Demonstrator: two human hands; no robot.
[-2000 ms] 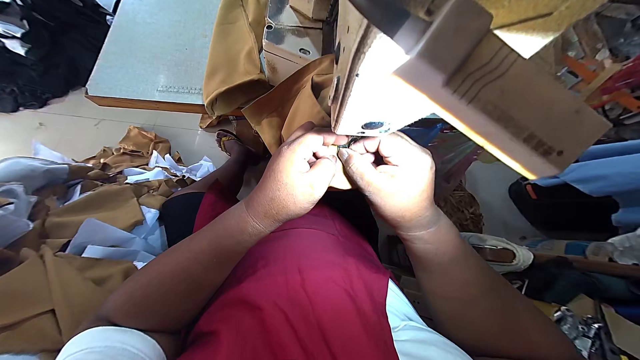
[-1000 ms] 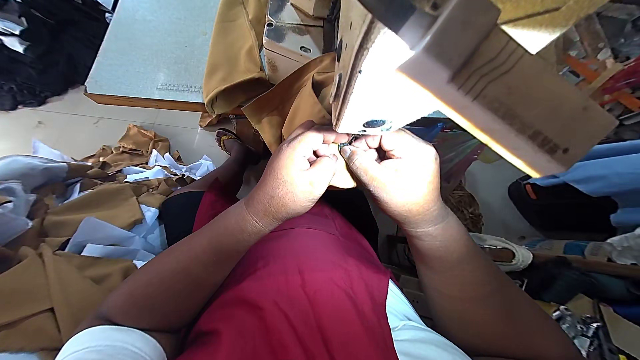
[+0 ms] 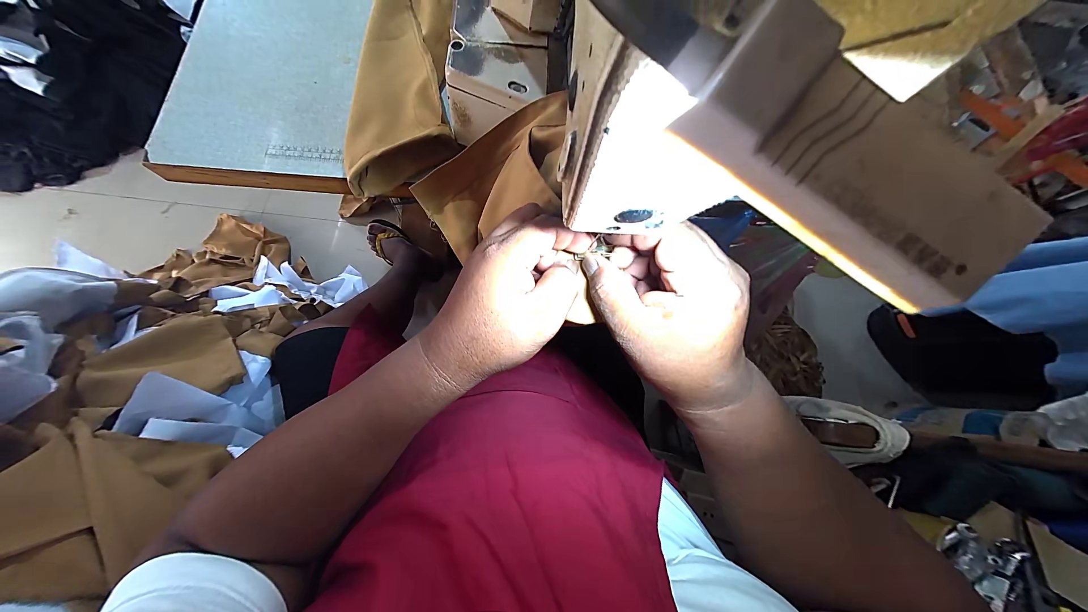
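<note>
Under the lit head of a sewing machine [image 3: 629, 144], my left hand [image 3: 514, 293] and my right hand [image 3: 676, 310] meet with fingertips nearly touching. Between the fingertips is a small metallic piece [image 3: 597, 252], too small and partly covered to name. Both hands pinch at it. Mustard-brown fabric [image 3: 501, 174] hangs beside the machine head and runs down behind my left hand; a bit of it shows below the fingers. The needle area is hidden by the machine head and my fingers.
At upper left stands a grey-topped table [image 3: 255, 93] with a wooden edge. Brown and white fabric pieces [image 3: 161, 361] lie heaped at the left. Black cloth [image 3: 76, 93] is at the far upper left. A black bag [image 3: 960, 357] and blue cloth [image 3: 1028, 289] are at the right.
</note>
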